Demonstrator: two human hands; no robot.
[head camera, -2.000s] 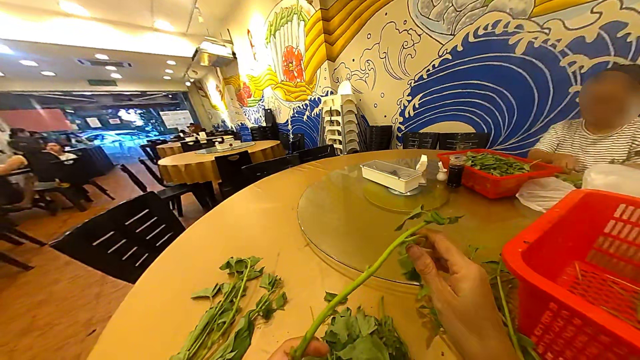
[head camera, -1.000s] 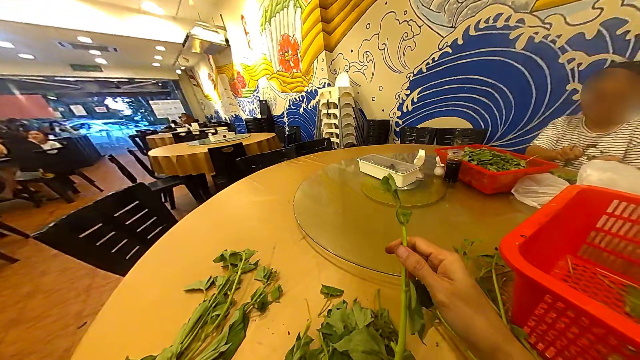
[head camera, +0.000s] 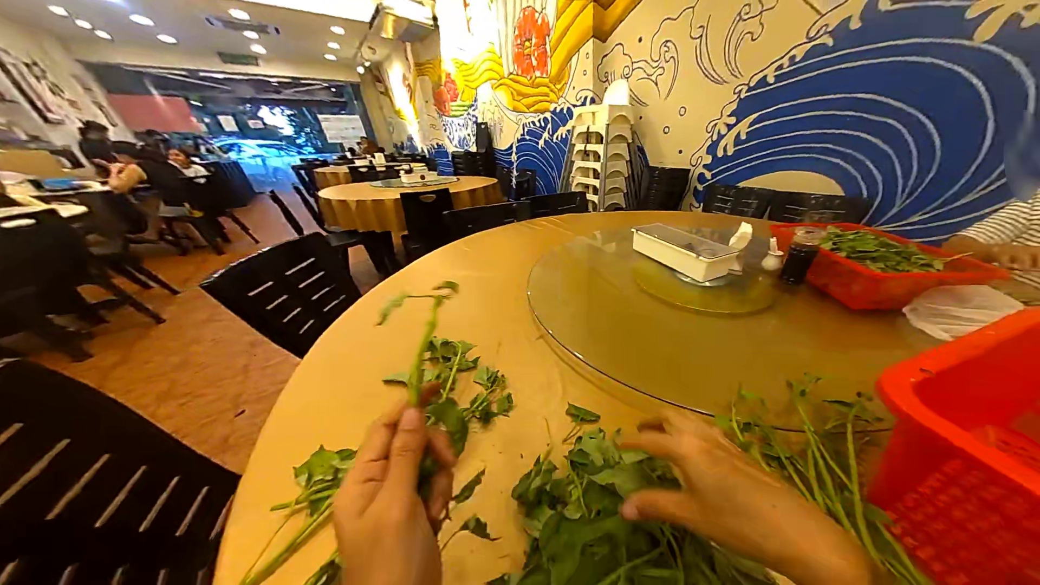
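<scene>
My left hand (head camera: 398, 487) grips a green leafy stem (head camera: 424, 349), which stands up above the fingers with small leaves at its tip. Beneath and beside that hand, more leafy stems (head camera: 313, 496) lie on the tan tablecloth. Over a pile of loose green leaves (head camera: 585, 504), my right hand (head camera: 715, 487) is held with thumb and fingers apart, and I see nothing between them. Long thin stems (head camera: 837, 455) lie to the right of my right hand, beside a red plastic basket (head camera: 959, 455).
A glass turntable (head camera: 617, 357) carries a white box (head camera: 682, 253), a small white bottle (head camera: 772, 258) and a jar of dark liquid (head camera: 803, 253). Behind are a red basket of greens (head camera: 861, 288), a plastic bag (head camera: 959, 310) and a person's striped sleeve (head camera: 995, 223). Black chairs (head camera: 284, 288) stand at left.
My left hand has come into fuller view, holding a stem upright at the left. My right hand, which held a stem one second ago, is now spread over the leaf pile. The view has turned left.
</scene>
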